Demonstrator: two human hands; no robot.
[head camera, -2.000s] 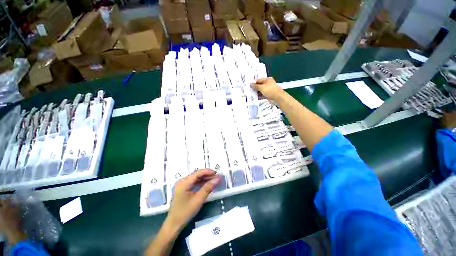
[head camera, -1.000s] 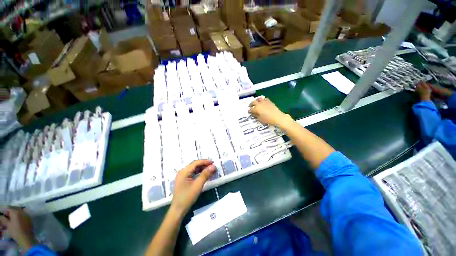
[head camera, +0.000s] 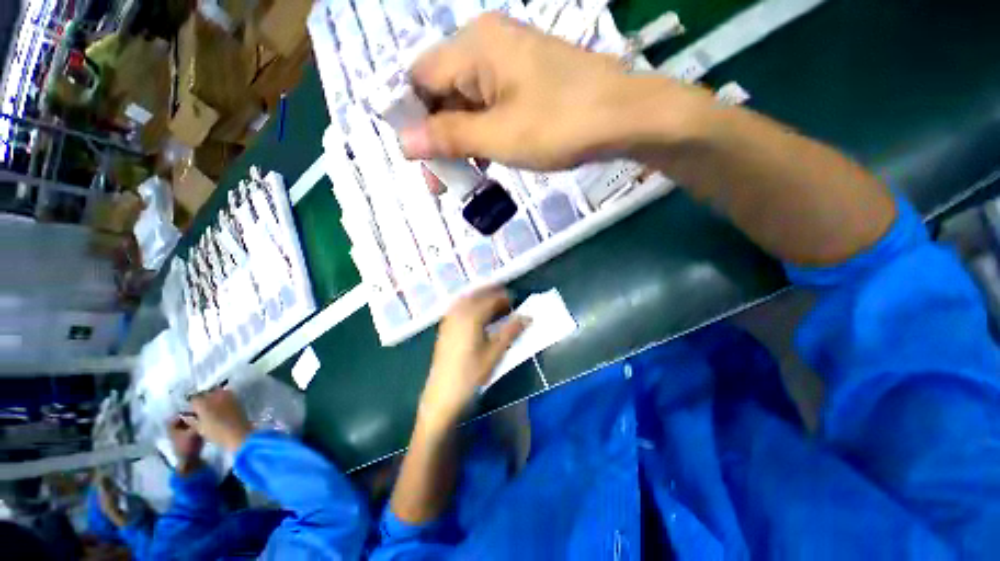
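My right hand is closed on the pale strap of a smartwatch above the tray. The watch's black square face hangs below my fingers. Under it, the white tray holds close rows of white-wrapped watches with grey-blue ends. Some bare straps lie at its right side, partly hidden by my hand and forearm. My left hand is low in front of the tray, thumb and forefinger apart, over the left part of a white printed card or sheet. No held thing shows in it.
Another tray of watches lies on the green bench at left, with a small white slip nearby. A neighbouring worker's hands are at crumpled clear plastic, lower left. Cardboard boxes stand behind. The bench's near edge runs before my blue smock.
The view has tilted and turned left. My right hand has come from the tray's right side to above its middle, now with a watch held. My left hand has moved down over the card.
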